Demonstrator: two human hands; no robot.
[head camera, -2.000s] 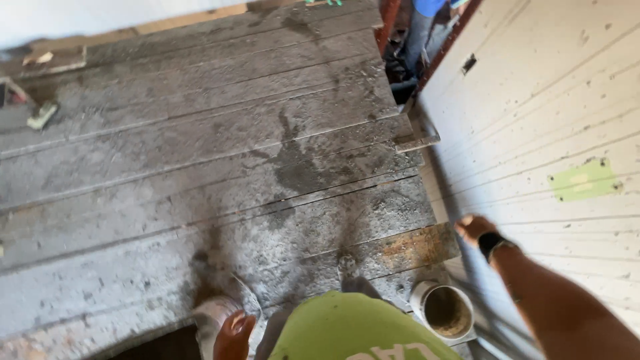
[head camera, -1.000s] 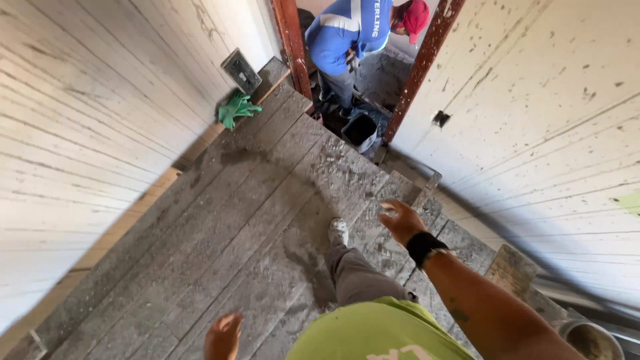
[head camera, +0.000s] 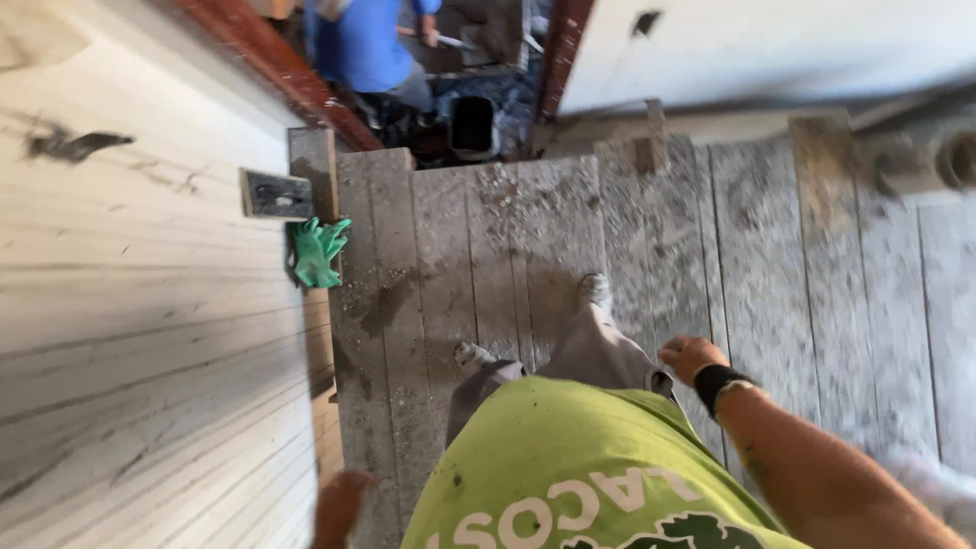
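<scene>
My right hand (head camera: 692, 358), with a black band at the wrist, hangs over the worn plank platform (head camera: 755, 305), fingers loosely curled and nothing seen in them. At the bottom left, my left hand (head camera: 341, 507) is blurred and partly cut off; its fingers cannot be made out clearly. Green gloves (head camera: 318, 253) lie at the platform's left edge by the wall. Just above them a dark rectangular float (head camera: 277, 195) rests against a short board (head camera: 313, 164). Both my shoes stand on the planks.
Past the platform's far edge, between red door posts (head camera: 560, 57), a person in blue (head camera: 374, 46) holds a tool near a black bucket (head camera: 473, 126). A loose wood block (head camera: 654, 137) lies at that edge. A pale bucket (head camera: 911, 164) stands at right.
The view has swung far round towards the doorway and left wall. My feet are now both visible on the planks. The person in blue, bent over one second ago, is partly cut off now.
</scene>
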